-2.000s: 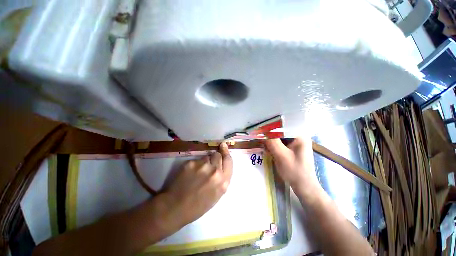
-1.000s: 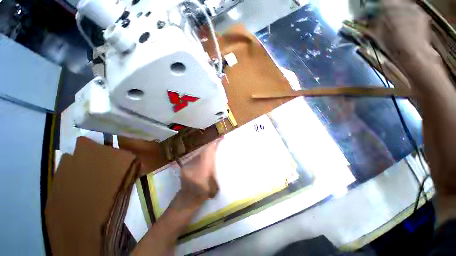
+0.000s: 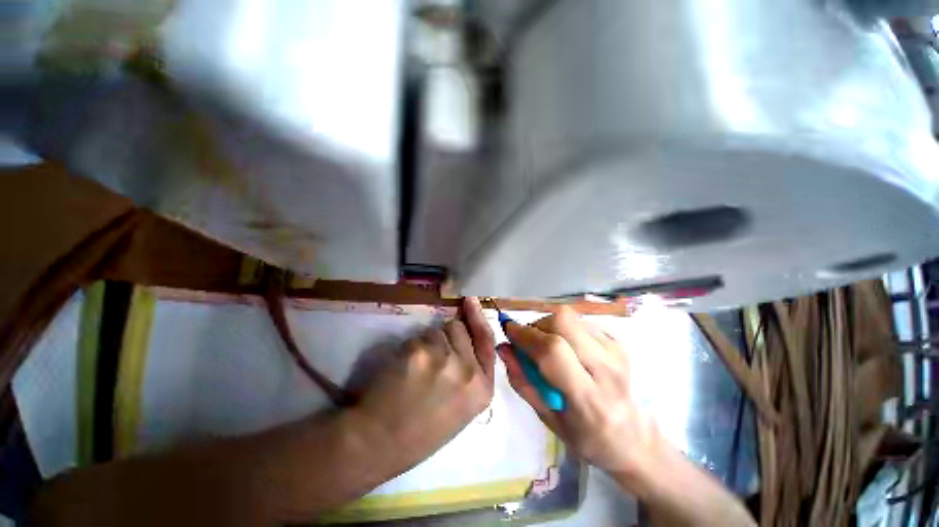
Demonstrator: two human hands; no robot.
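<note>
My left hand (image 3: 427, 376) lies on the white template board (image 3: 237, 360), its index fingertip pressing at the board's back edge below the sewing machine head (image 3: 700, 124). My right hand (image 3: 582, 386) holds a slim tool with a teal-blue handle (image 3: 537, 379); its thin tip points at the spot beside my left fingertip. A brown handle strap (image 3: 291, 345) hangs over the board's back edge and runs under my left hand or wrist. The brown bag panel (image 3: 196, 250) shows behind the board, mostly hidden under the machine head.
Many loose brown straps (image 3: 824, 401) lie in a pile at the right. Layered brown panel edges (image 3: 57, 283) stand at the far left. The large machine head fills the upper view, close above my hands. Yellow tape (image 3: 448, 499) edges the board.
My right hand has come from the strap pile at the right to the board and now holds the teal-handled tool. My head view has moved close to the machine again. My left hand stays at the board's back edge.
</note>
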